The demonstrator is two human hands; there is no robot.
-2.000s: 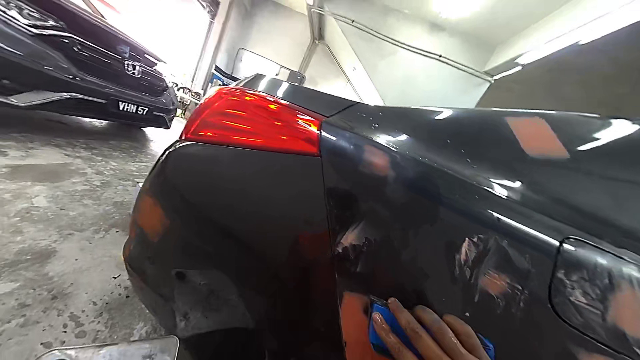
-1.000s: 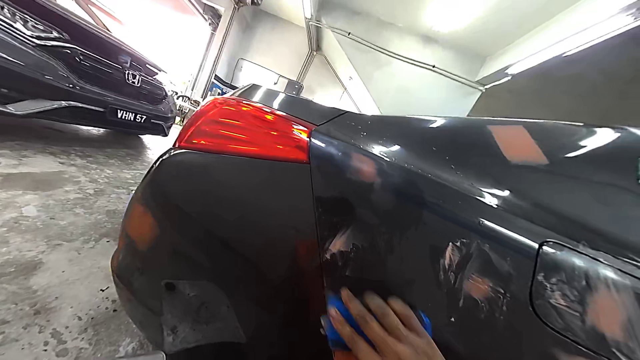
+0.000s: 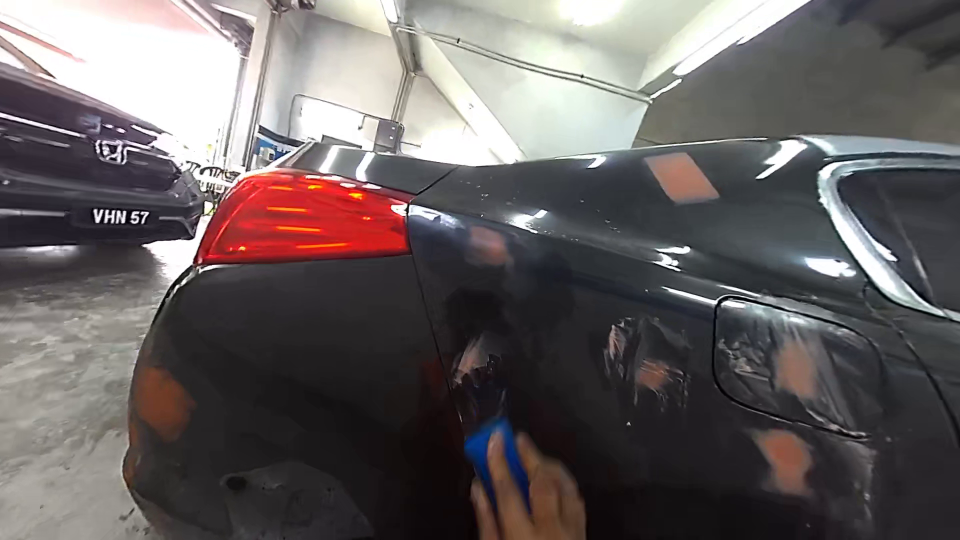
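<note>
My right hand [image 3: 532, 487] grips a blue block [image 3: 499, 454], its material unclear, against the dark rear quarter panel [image 3: 570, 360] of a car. The block's upper end lies just below a scuffed, pale patch [image 3: 474, 360] beside the panel seam. Above is the red tail light [image 3: 307, 217]. More scuffed paint surrounds an orange-brown spot [image 3: 654, 373] to the right, and the fuel filler door [image 3: 795, 364] bears a similar spot. My left hand is not in view.
The rear bumper [image 3: 300, 390] curves down at left, with an orange-brown patch [image 3: 161, 403] on its corner. A dark Honda car [image 3: 82, 165] stands across the concrete floor [image 3: 67, 337]. The rear side window [image 3: 907, 217] is at the right edge.
My right hand has turned, so the blue block, earlier lying crosswise under the fingers, now points up toward the scuffed patch. The view has shifted, showing the side window.
</note>
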